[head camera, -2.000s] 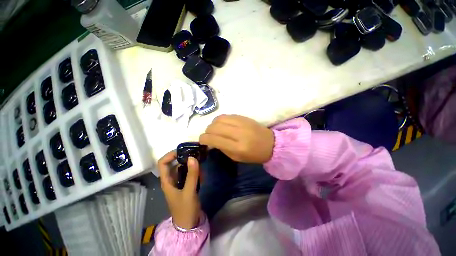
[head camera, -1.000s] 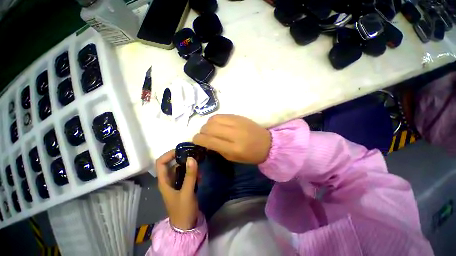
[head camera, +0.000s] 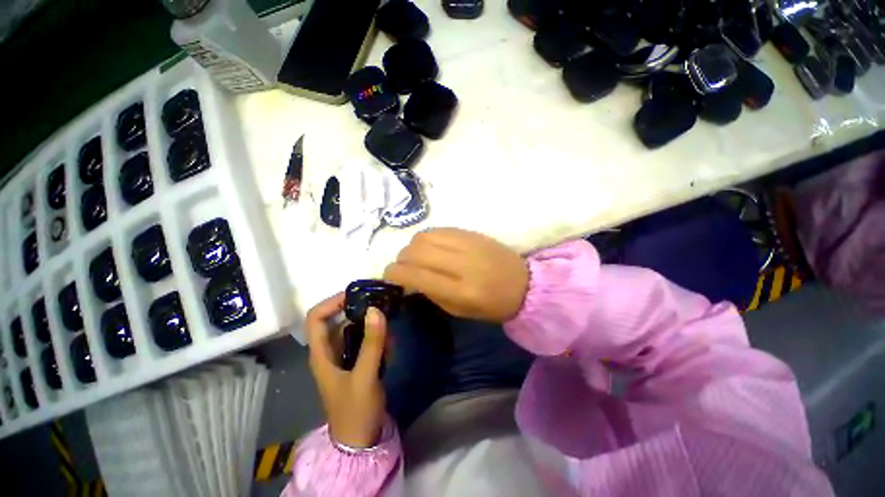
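My left hand (head camera: 351, 374), bare, holds a glossy black unit (head camera: 369, 299) upright between thumb and fingers, just off the bench's front edge. My right hand (head camera: 464, 272), bare, is at the unit's right side with its fingertips bent down onto it; what the fingertips grip is hidden. A crumpled white wipe (head camera: 367, 197) lies on the bench above the hands, with a silver-edged unit (head camera: 409, 201) partly under its right side and a small black piece (head camera: 331, 201) at its left. A pointed tool (head camera: 293, 172) lies beside the tray.
A white blister tray (head camera: 264, 275) of black units fills the left. A dispenser bottle (head camera: 225, 44), a smartphone (head camera: 328, 47) and several loose units (head camera: 394, 142) are behind. A dark pile of units (head camera: 666, 119) lies right. White trays (head camera: 184, 417) stand below. A person's pink sleeve (head camera: 842, 228) shows far right.
The view has shifted slightly, so the bench things sit a little lower and to the right. My hands stay at the unit with hardly any change.
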